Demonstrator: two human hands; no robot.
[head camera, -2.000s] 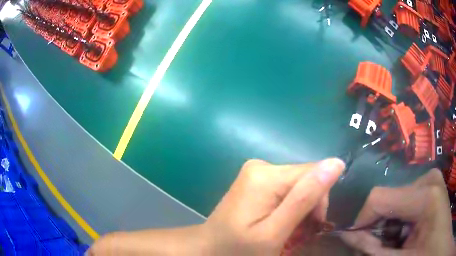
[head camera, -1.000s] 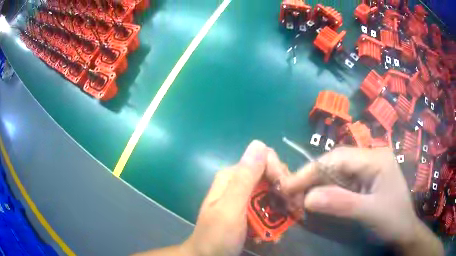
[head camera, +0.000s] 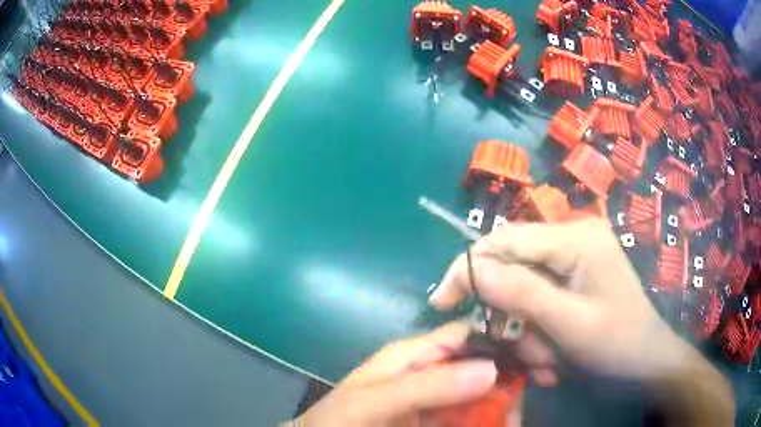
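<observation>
An orange connector (head camera: 480, 406) is at the bottom centre, partly cut off by the lower edge. My left hand (head camera: 409, 375) grips it, with the thumb over its dark part. Pale terminals (head camera: 512, 328) show at its upper end. My right hand (head camera: 559, 288) is just above and right of it, fingers at the terminals and a thin black wire (head camera: 471, 275). It also holds a slim silver rod (head camera: 447, 218) that points up and left. Fingers hide much of the connector.
Orange connectors (head camera: 143, 109) stand in close rows at the upper left, beyond a yellow-white line (head camera: 221, 179) on the green table (head camera: 334, 158). A loose heap of orange connectors (head camera: 588, 167) covers the right side. Grey floor and a blue thing (head camera: 25, 375) lie at the lower left.
The connector in my left hand has turned from its face showing to its terminals pointing up. My right hand has come to the terminals and wire. The camera view has shifted.
</observation>
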